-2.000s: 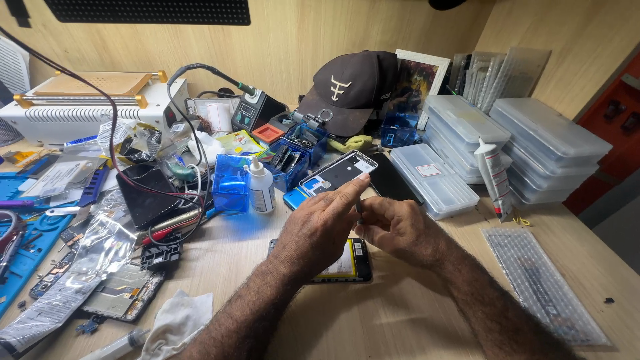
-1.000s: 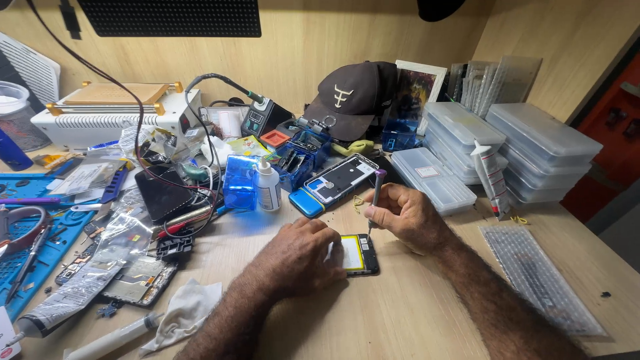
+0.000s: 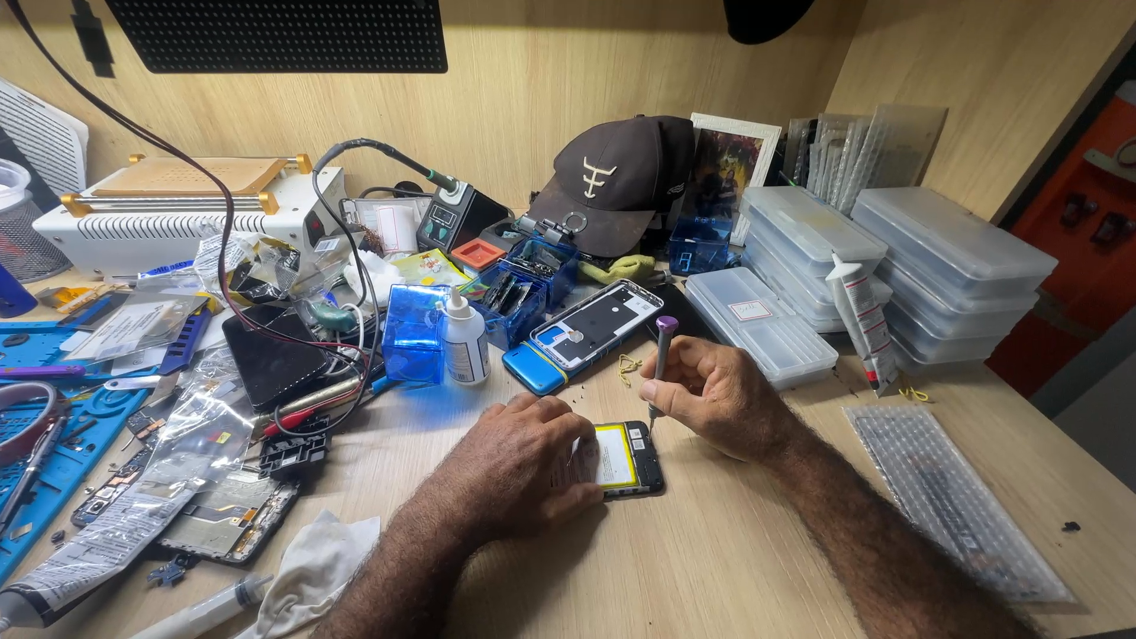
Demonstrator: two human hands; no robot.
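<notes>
An opened smartphone [image 3: 644, 457] lies on the wooden desk, its battery [image 3: 614, 454] edged in yellow. My left hand [image 3: 524, 461] rests over the phone's left part and hides it, thumb and fingers at its edges. In my right hand [image 3: 717, 390] is a precision screwdriver [image 3: 659, 359] with a purple cap, held nearly upright. Its tip meets the phone's right end; whether it sits in a screw cannot be seen. Behind the hands, a phone frame [image 3: 602, 327] leans on a blue phone [image 3: 539, 366] with a yellow band around it.
A white dropper bottle [image 3: 466, 346] and blue bins [image 3: 415, 333] stand behind my left hand. Clear plastic cases [image 3: 763, 328] are at the right, near a bubble-wrap sheet [image 3: 958, 501]. A white cloth [image 3: 319, 568], a syringe [image 3: 206, 611] and phone parts [image 3: 232, 515] lie at the left.
Two seconds ago my hands were together above the phone. They have since separated, my left settling on the phone and my right bringing the screwdriver to its right end.
</notes>
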